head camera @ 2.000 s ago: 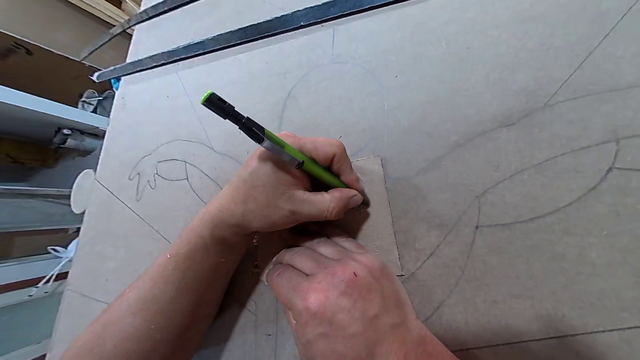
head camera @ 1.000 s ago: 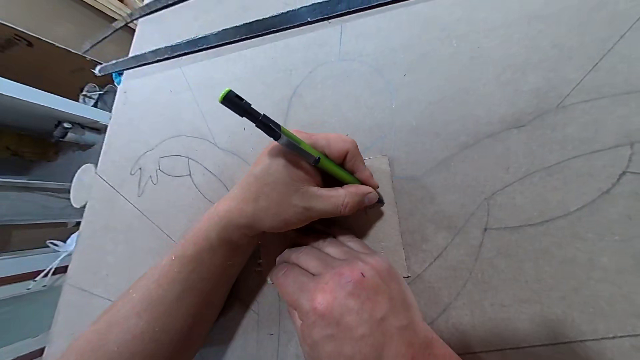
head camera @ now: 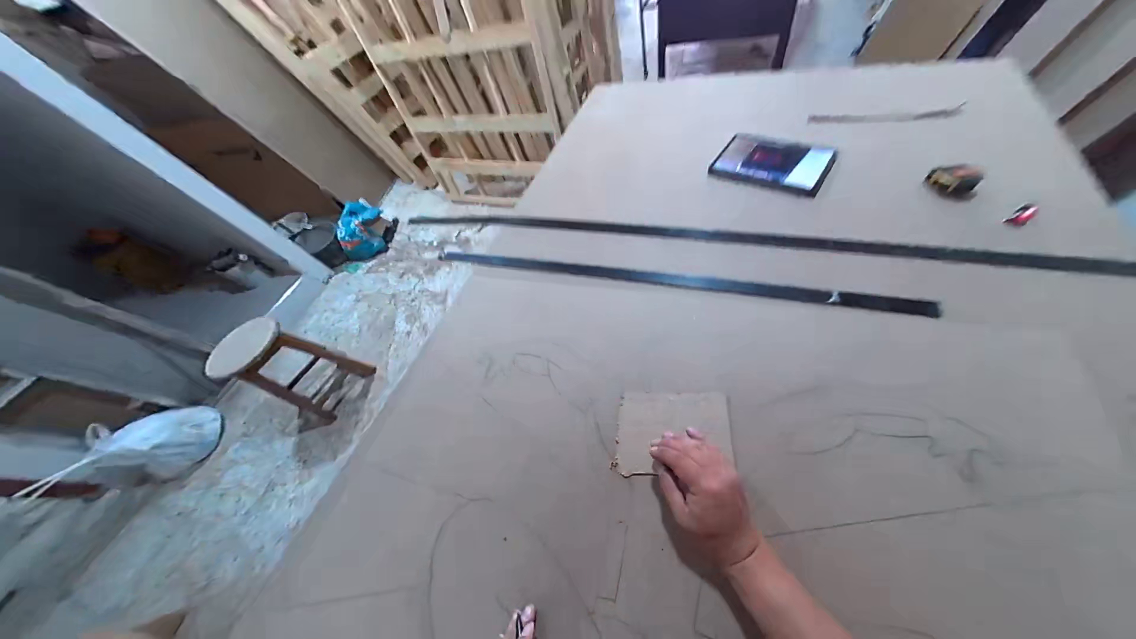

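My right hand (head camera: 706, 493) rests palm down on the lower right part of a small rectangular cardboard piece (head camera: 674, 413), its fingertips on the surface. The cardboard lies flat on a large tan board (head camera: 532, 444) that bears curved and straight pencil lines. At the bottom edge, only the fingertips of my left hand (head camera: 524, 621) show, pinched on a thin dark tip of the pen; the rest of that hand and the pen is out of view.
Two long dark straight bars (head camera: 710, 282) lie across the board. Beyond them are a phone or tablet (head camera: 772, 164), a tape measure (head camera: 954, 180) and a small red item (head camera: 1021, 215). On the left stand a wooden stool (head camera: 244, 348), a blue bag (head camera: 359, 231) and slatted wooden frames (head camera: 479, 124).
My left hand has left the cardboard and is now at the bottom edge of the view. My right hand still touches the cardboard. The view has shifted widely and shows more of the room.
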